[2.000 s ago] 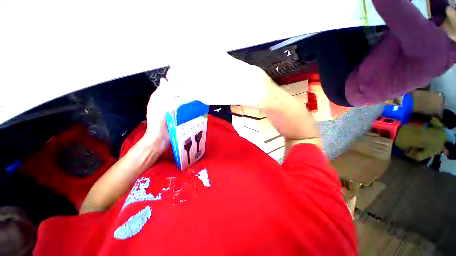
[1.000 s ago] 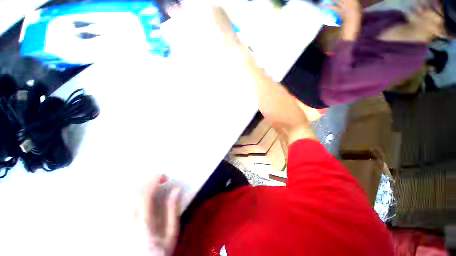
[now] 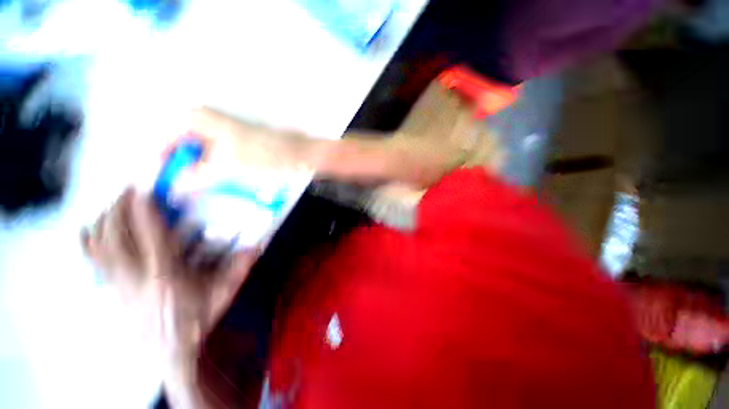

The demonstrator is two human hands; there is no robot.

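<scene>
The picture is strongly blurred. A blue and white retail box is at the bench's near edge, between my two hands. My left hand is below and left of it, with fingers on its left side and the thumb side along its lower edge, holding it. My right hand reaches in from the right, its fingertips at the box's blue end. The fingers' exact grip and the box's contents cannot be made out.
The white bench has a dark heap, probably cables, at left and blurred blue-white items along its far side. A purple sleeve shows at upper right. Brown cartons stand on the right. An orange-red object is beside the bench.
The view has swung. My left hand has moved up over the bench to a box, and my right hand has drawn back towards it from the far side. The neighbour's sleeve is now mostly cut off.
</scene>
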